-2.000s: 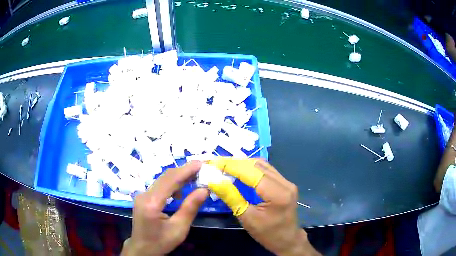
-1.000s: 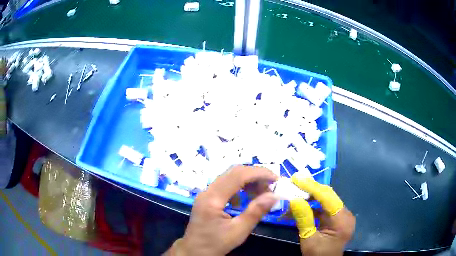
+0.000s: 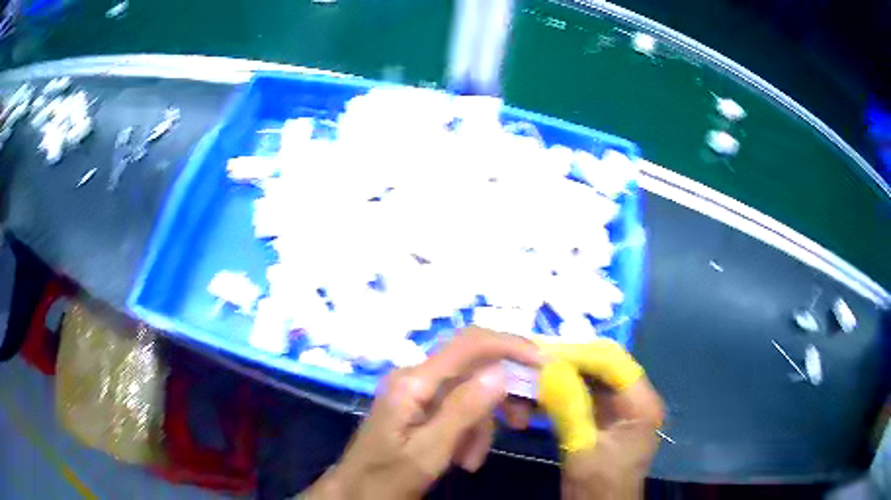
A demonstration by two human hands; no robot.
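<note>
My left hand (image 3: 430,405), bare, and my right hand (image 3: 606,400), with yellow finger cots on thumb and finger, meet over the near right edge of the blue tray (image 3: 186,264). They hold one small white part (image 3: 520,379) between their fingertips. The fingers cover most of it, and blur hides its detail. The tray is heaped with overexposed white parts (image 3: 420,215), some with thin stems.
Several white parts and a thin pin lie on the dark bench (image 3: 723,381) at right. White pieces (image 3: 63,119) and loose pins lie at far left. Beyond the rail, the green belt (image 3: 596,98) carries white parts. A silver post (image 3: 479,49) stands behind the tray.
The view swung so that the tray and hands moved rightward in the picture, then shifted slightly. The yellow-covered fingers have closed further over the white part, which shows less now.
</note>
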